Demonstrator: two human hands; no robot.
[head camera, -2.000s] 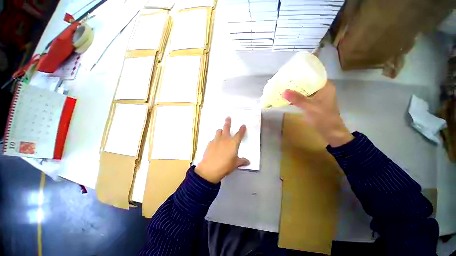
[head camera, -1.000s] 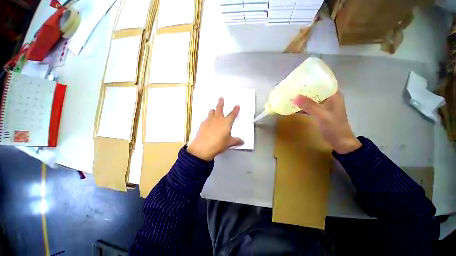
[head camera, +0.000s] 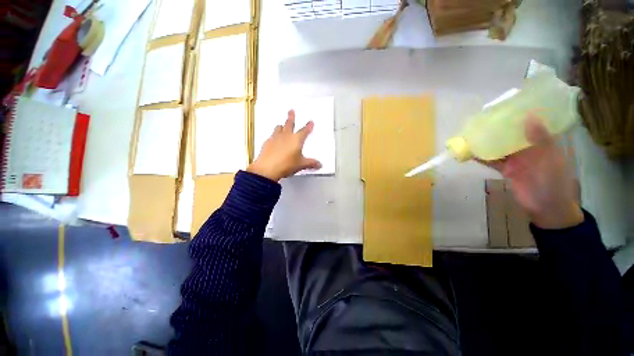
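Observation:
A white pad (head camera: 322, 139) lies on the grey work mat (head camera: 306, 215). My left hand (head camera: 281, 149) rests on the pad's left part with its fingers spread. My right hand (head camera: 542, 174) holds the pale yellow glue bottle (head camera: 514, 125), tilted, with its white nozzle pointing left and down. The nozzle tip shows over the right half of the tan kraft cover (head camera: 396, 181); whether it touches is unclear. The cover lies right of the pad, apart from it, and its lower end reaches past the mat's front edge.
Two columns of overlapping covered pads (head camera: 221, 139) lie at left. Beyond them are a desk calendar (head camera: 42, 149) and a red tool (head camera: 62, 55). White stacks (head camera: 340, 8) and a kraft-wrapped stack (head camera: 459, 15) stand at the back. Scrap cardboard (head camera: 511, 215) and a brown bundle (head camera: 608, 83) are at right.
My right hand has moved the glue bottle right, away from the pad's edge to the kraft cover. My left hand stays on the pad. The whole view has shifted.

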